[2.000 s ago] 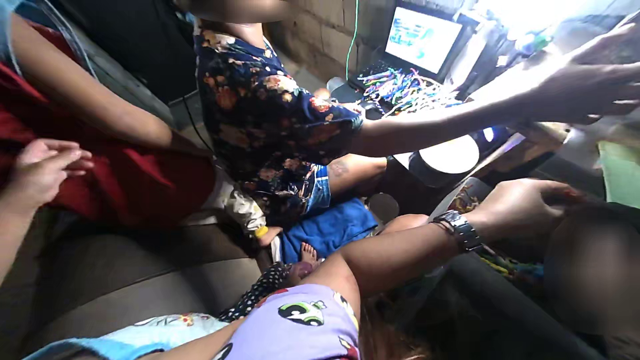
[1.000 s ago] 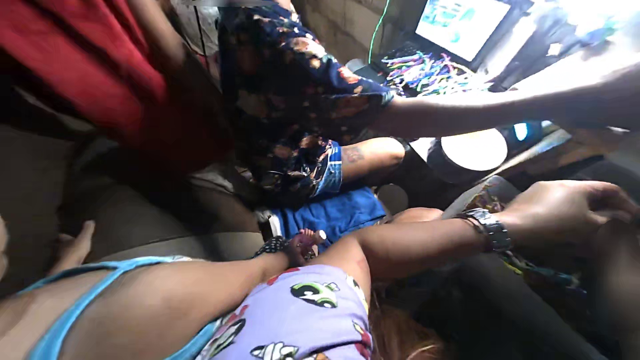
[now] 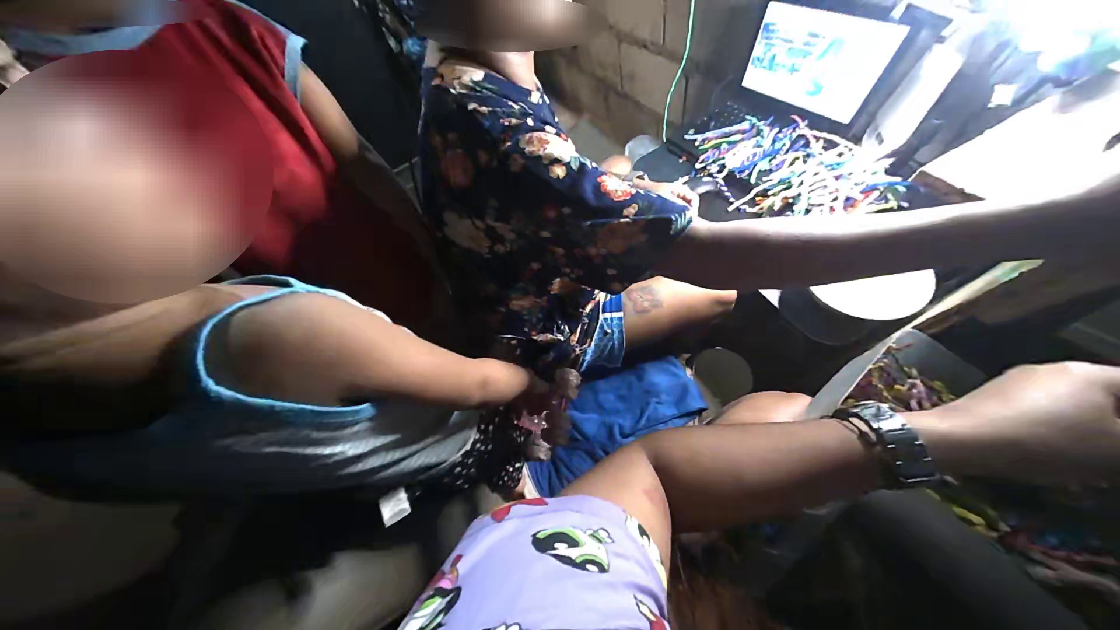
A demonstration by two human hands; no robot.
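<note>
My left hand (image 3: 1032, 422), on an arm with a purple printed sleeve and a metal-band wristwatch (image 3: 894, 443), reaches to the right edge, where its fingers are cut off. Whether it holds anything cannot be told. A pale flat strip (image 3: 927, 319) rises behind the wrist. Under and beside the hand lie multicoloured cords (image 3: 901, 378), partly in a dark holder. My right hand is out of view. A heap of coloured twisted cords (image 3: 796, 166) lies on the table by an open laptop (image 3: 822, 59).
A person in a dark floral shirt (image 3: 542, 192) stretches an arm across the view above mine. A person in a red top (image 3: 289, 175) and another in a grey top with light-blue trim (image 3: 367, 437) are at the left. A round white surface (image 3: 879, 293) and blue cloth (image 3: 634, 407) lie between.
The person in the light-blue-trimmed top now fills more of the left side. The pale strip has appeared behind my left wrist. The floral-shirted person's other hand now shows by the cord heap.
</note>
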